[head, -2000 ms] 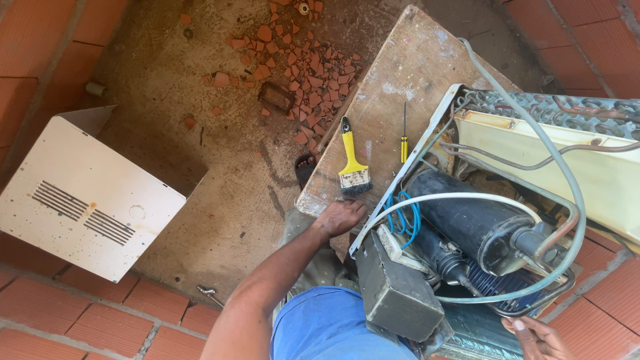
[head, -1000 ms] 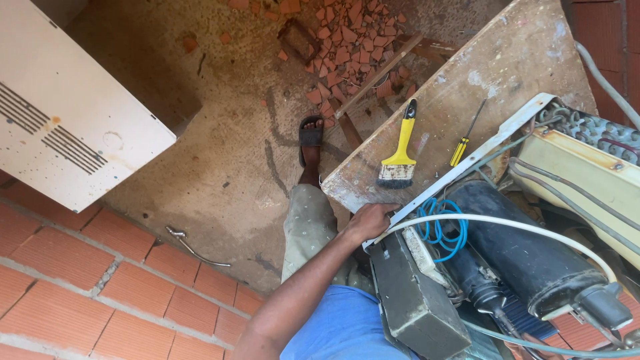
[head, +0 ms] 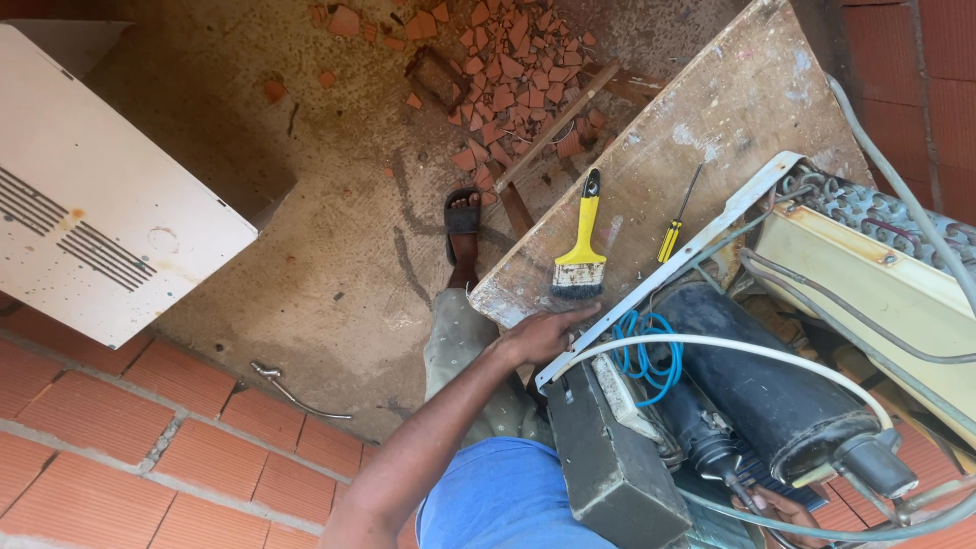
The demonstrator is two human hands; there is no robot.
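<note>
My left hand [head: 543, 337] is at the corner of a paint-stained wooden board [head: 686, 145], index finger extended and its other fingers bent against the white metal strip [head: 671, 263]. Whether they grip the strip is unclear. At the lower right, my right hand [head: 778, 512] has its fingers around a dark pipe [head: 740, 488], partly hidden by it. Between the hands lie a grey metal box [head: 610, 457], a coil of blue wire [head: 648, 354] and a black cylinder [head: 762, 381] of an opened air-conditioning unit. A yellow-handled paintbrush [head: 583, 244] and a yellow screwdriver [head: 671, 232] lie on the board.
Finned coils [head: 884, 213] and a cream housing [head: 862, 282] stand at the right, with a pale hose arching over. Broken tile pieces [head: 518, 76] and wood strips lie on the floor. A white metal casing [head: 114, 191] is at the left, above a brick wall [head: 191, 457].
My right hand was beside the hose end two seconds ago; it is now at the dark pipe. My left hand stays by the strip, index finger now extended. The view has shifted.
</note>
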